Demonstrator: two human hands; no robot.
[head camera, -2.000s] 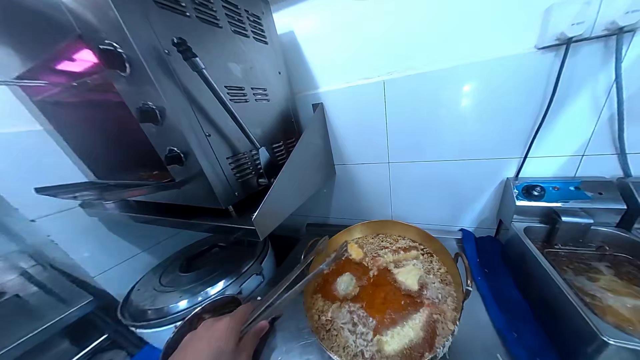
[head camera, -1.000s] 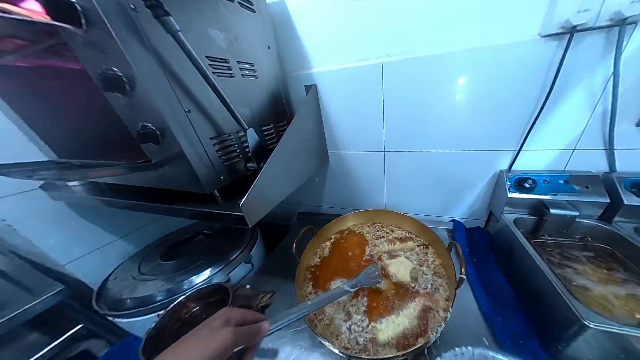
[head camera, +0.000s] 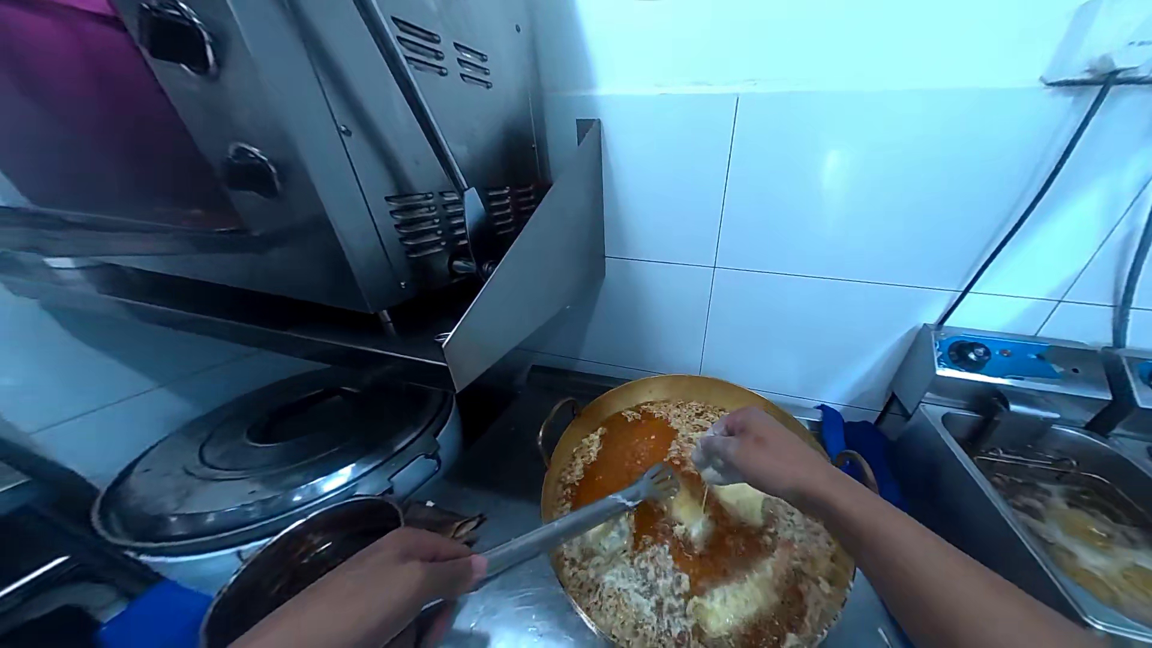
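My left hand (head camera: 409, 571) grips metal tongs (head camera: 558, 531) by the handle; their tips rest over the frying food in a round brass-coloured pan (head camera: 661, 389). Above the pan's right half, my right hand (head camera: 733, 450) has its fingertips coated with pale batter, a thin strand of which trails down to the oil. Whether the fingers still hold batter cannot be told. Bubbling orange oil (head camera: 634, 450) fills the pan, and several pale battered pieces (head camera: 733, 603) float in it.
At right stands a deep fryer (head camera: 1017, 369) with bubbling oil, beside a blue cloth (head camera: 855, 436). A large lidded pot (head camera: 288, 441) and a dark bowl (head camera: 306, 549) are at left. A steel oven (head camera: 297, 153) on a shelf overhangs the left, its angled side plate (head camera: 531, 270) near the pan.
My right hand has come into view over the pan, fingers coated in batter. My left hand still holds the tongs in the pan. The view has moved closer.
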